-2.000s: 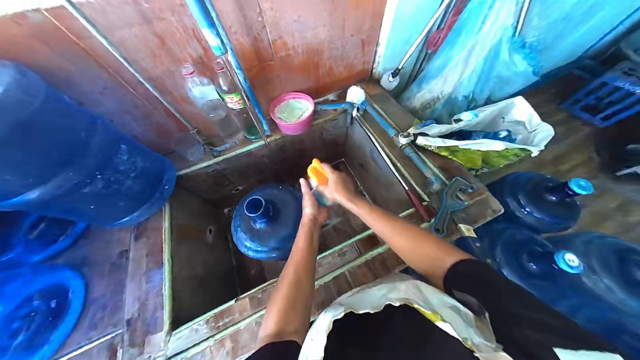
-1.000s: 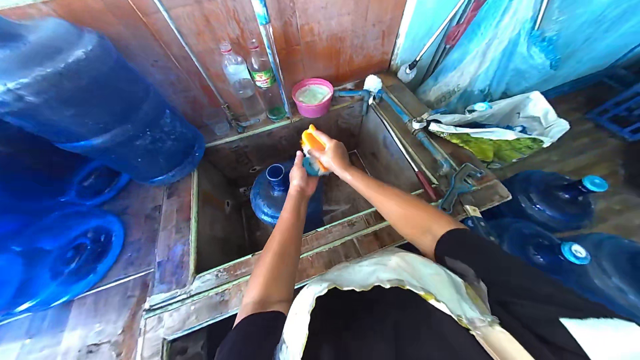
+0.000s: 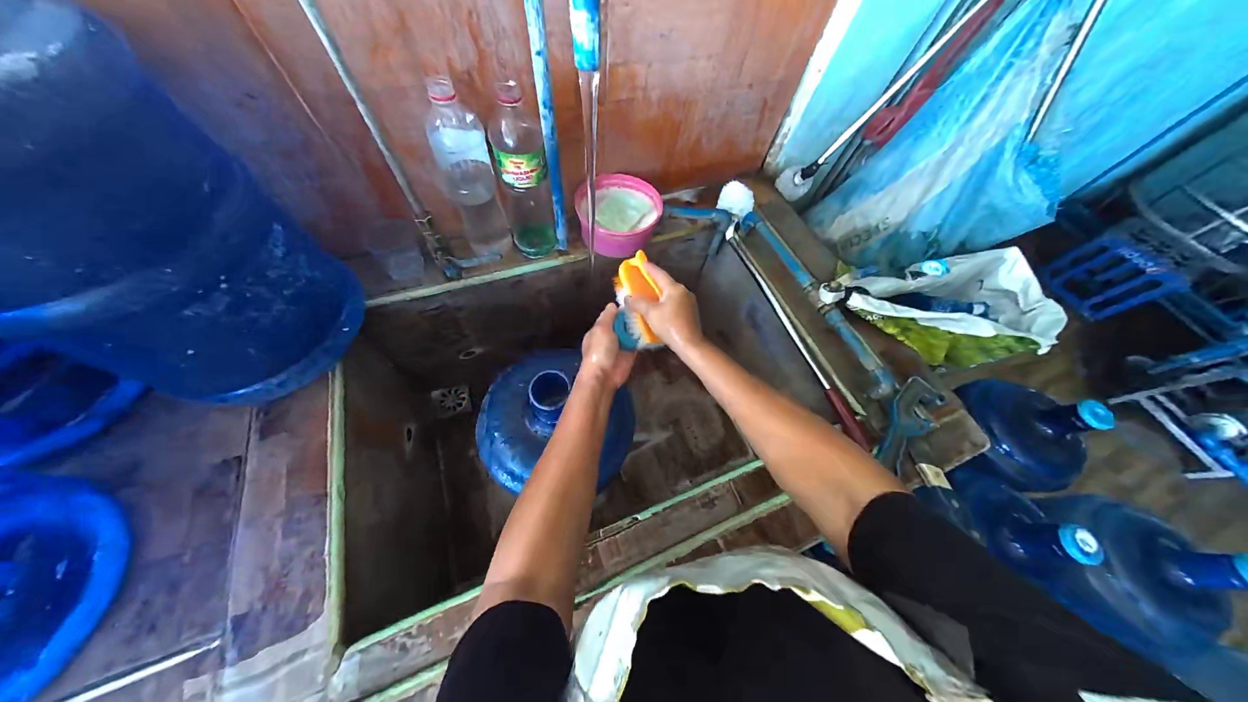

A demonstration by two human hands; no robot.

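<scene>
My right hand (image 3: 669,310) grips an orange scrubbing brush (image 3: 639,281) with pale bristles. Against those bristles my left hand (image 3: 606,349) holds a small blue cap (image 3: 625,330). Both hands are over a tiled basin (image 3: 390,487). Below and left of them, a blue water jug (image 3: 509,414) stands upright in the basin, its neck uncapped and part of its body hidden by my left forearm. Water runs down from a blue pipe (image 3: 586,39) behind the hands.
A pink tub (image 3: 620,244) and plastic bottles (image 3: 470,185) stand along the back ledge. A long-handled brush (image 3: 799,341) lies on the right rim beside pipes and a blue wrench (image 3: 909,424). Large blue containers (image 3: 175,214) crowd the left; capped jugs (image 3: 1024,429) and a white sack (image 3: 1014,292) are at right.
My hands stay together with the brush and the cap, now held closer to the back of the basin than two seconds ago. The view has shifted.
</scene>
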